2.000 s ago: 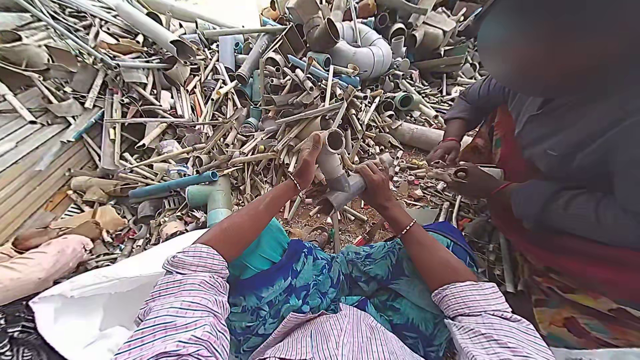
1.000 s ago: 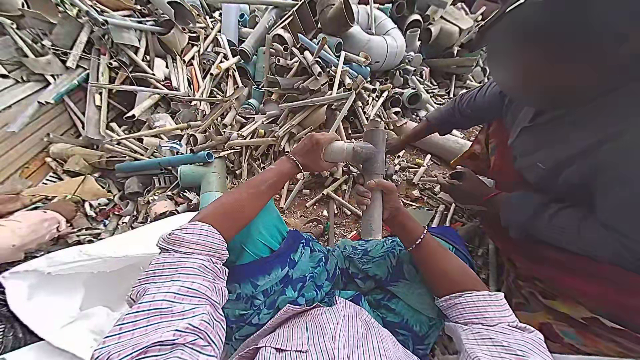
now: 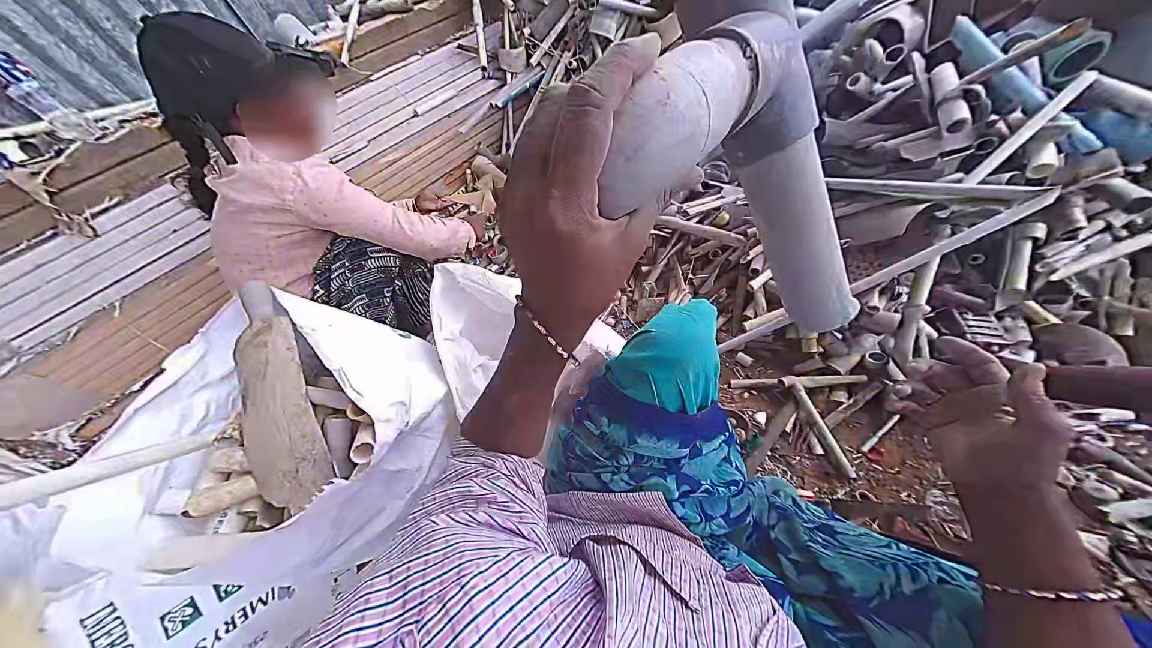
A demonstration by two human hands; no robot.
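My left hand (image 3: 576, 180) is raised at the upper middle and grips one arm of a grey plastic pipe tee fitting (image 3: 783, 162). A straight stub of the fitting points down to the right of the hand. At the lower right, my right hand (image 3: 990, 423) is off the fitting, its fingers curled and apart, with nothing seen in it. Left of my body an open white sack (image 3: 378, 378) holds pipe pieces and a long flat tan piece (image 3: 283, 414).
Scrap plastic pipes (image 3: 981, 270) lie heaped from the upper middle to the right. At the upper left a person (image 3: 270, 207) in a pink shirt sits beside long slats (image 3: 144, 252). A corrugated sheet wall (image 3: 81, 54) stands behind. Another person's forearm (image 3: 1098, 385) reaches in from the right.
Both my hands held the pipe fitting before; my right hand has let go and my left hand has lifted it. The view has swung left, bringing the sack's contents and the seated person into sight.
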